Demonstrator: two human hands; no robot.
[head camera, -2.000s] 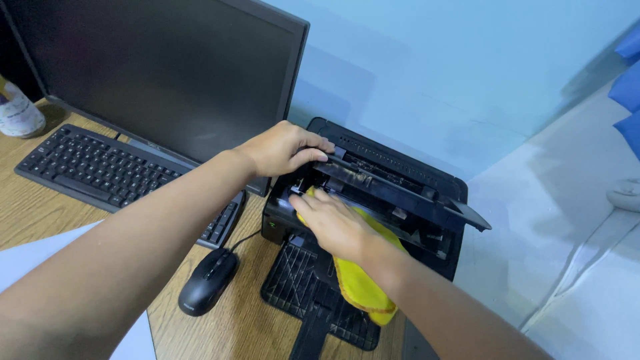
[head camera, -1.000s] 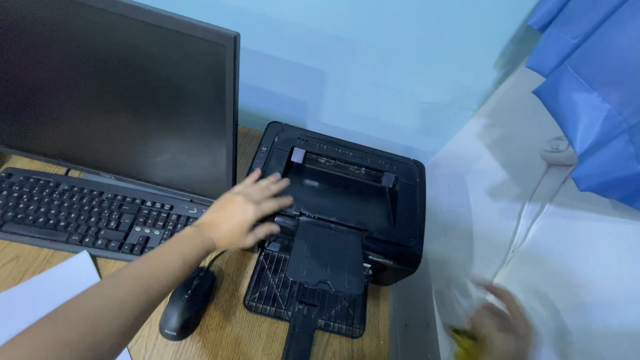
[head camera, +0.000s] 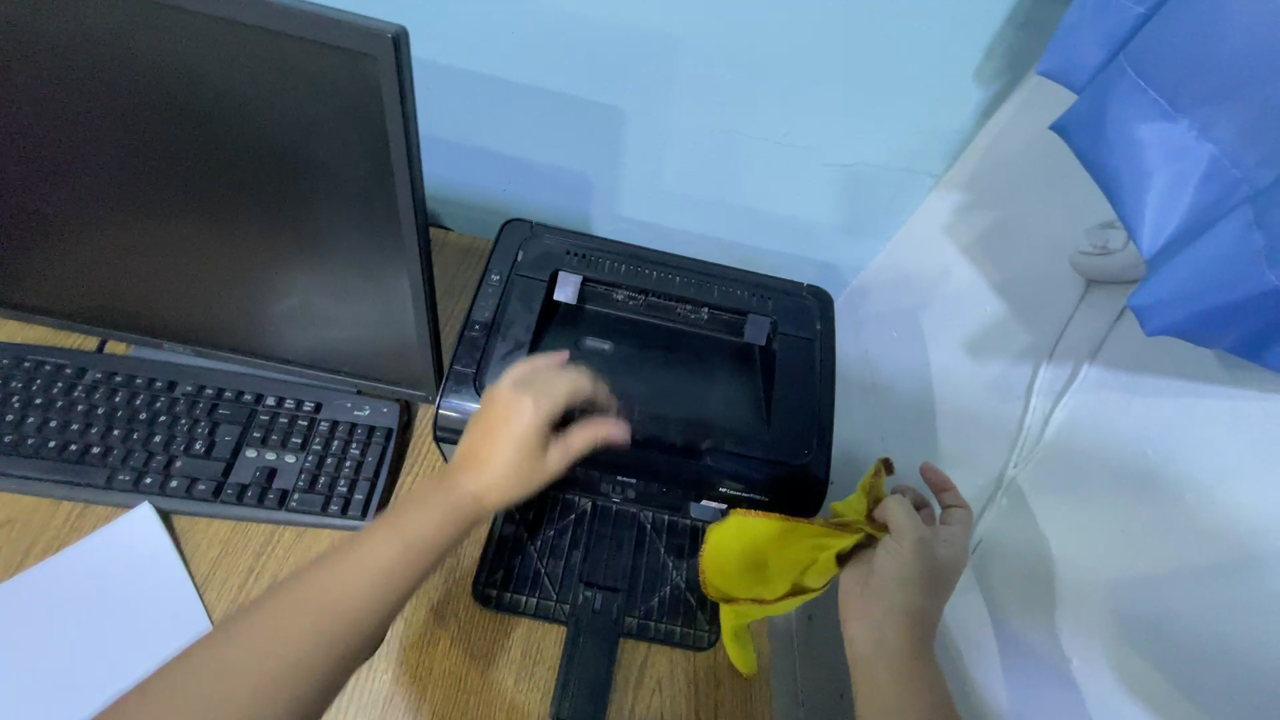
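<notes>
A black HP LaserJet printer (head camera: 660, 370) stands on the wooden desk, its top cover down and its front paper tray (head camera: 600, 570) folded out. My left hand (head camera: 545, 430), slightly blurred, is over the printer's front left part with fingers curled and apart; nothing shows in it, and whether it touches the printer I cannot tell. At the printer's front right corner, my right hand (head camera: 905, 540) pinches a yellow cloth (head camera: 770, 560) with dark edge stitching. The cloth hangs partly over the right side of the tray.
On the left are a black monitor (head camera: 200, 190) and a black keyboard (head camera: 190, 430). White paper (head camera: 100, 610) lies at the desk's lower left. Behind the printer is a light blue wall (head camera: 700, 130). A blue covering (head camera: 1190, 160) hangs at the upper right, near a pale cable (head camera: 1040, 400).
The printer's top cover was raised two seconds ago and is down now. The yellow cloth was inside the printer under my right hand; it is now at the front right corner.
</notes>
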